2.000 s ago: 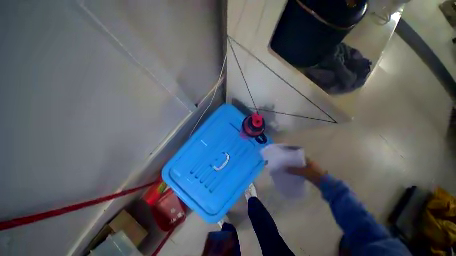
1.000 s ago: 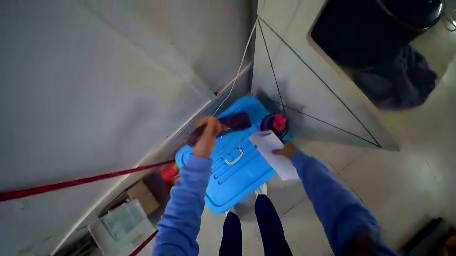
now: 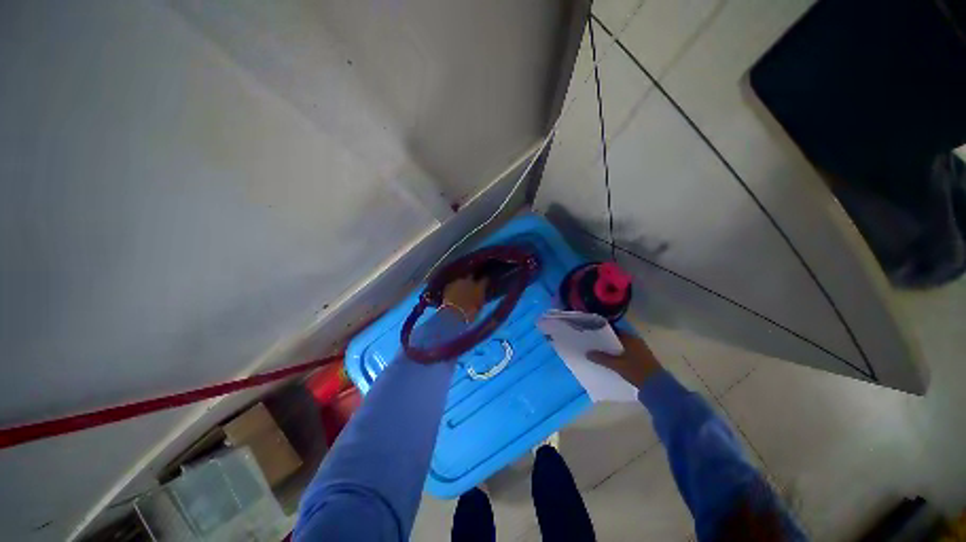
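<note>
My left hand (image 3: 464, 296) reaches into a dark maroon bag (image 3: 513, 307) on the blue box lid; the bag's strap loops around my wrist, and my fingertips are partly hidden. My right hand (image 3: 632, 360) holds folded white papers (image 3: 585, 358) over the lid's right edge. The dark bottle with a red-pink cap (image 3: 609, 288) stands upright at the lid's far right corner, just beyond the papers. The blue box (image 3: 498, 423) has a white carry handle (image 3: 490, 360) on its lid.
A grey wall (image 3: 265, 191) runs along the left, with a red pole (image 3: 170, 402). A cardboard piece (image 3: 263, 443) and a clear container (image 3: 222, 492) lie lower left. A white panel (image 3: 731, 233) with dark lines stands right of the box. My feet are at its near side.
My left hand came in from out of view and is now inside the bag, whose strap has opened into a loop. My right hand brought the papers over the lid beside the bottle.
</note>
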